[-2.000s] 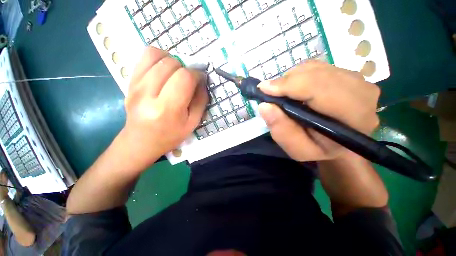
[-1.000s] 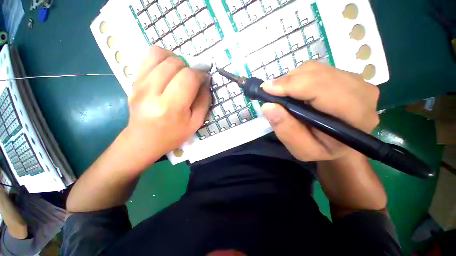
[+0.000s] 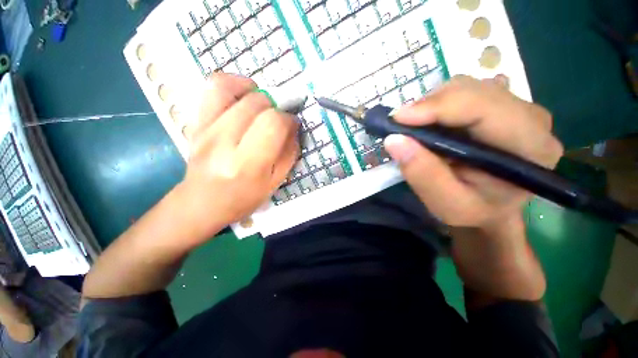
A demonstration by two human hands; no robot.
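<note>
My right hand (image 3: 476, 150) holds a black soldering iron (image 3: 504, 162). Its metal tip points left, over the circuit board panel (image 3: 315, 150), close to my left fingertips. My left hand (image 3: 245, 150) is curled over the panel with a green band on a finger. A dark thin piece shows at its fingertips; whether it is the solder wire's end is unclear. The thin solder wire (image 3: 91, 117) runs from the left edge towards my left hand. The white carrier tray (image 3: 413, 63) lies tilted under both hands, with grids of small units and tan round holes along its sides.
A pile of white trays (image 3: 59, 259) with filled panels stands at the left. Another person's arm (image 3: 15, 318) shows at the lower left. A small blue item (image 3: 59, 31) lies at the upper left of the dark green top. Cardboard (image 3: 621, 276) stands at the right edge.
The iron and my right hand have shifted right, opening a small gap between tip and left fingertips. My left hand has moved slightly right and down. The tray has shifted slightly left on its right side.
</note>
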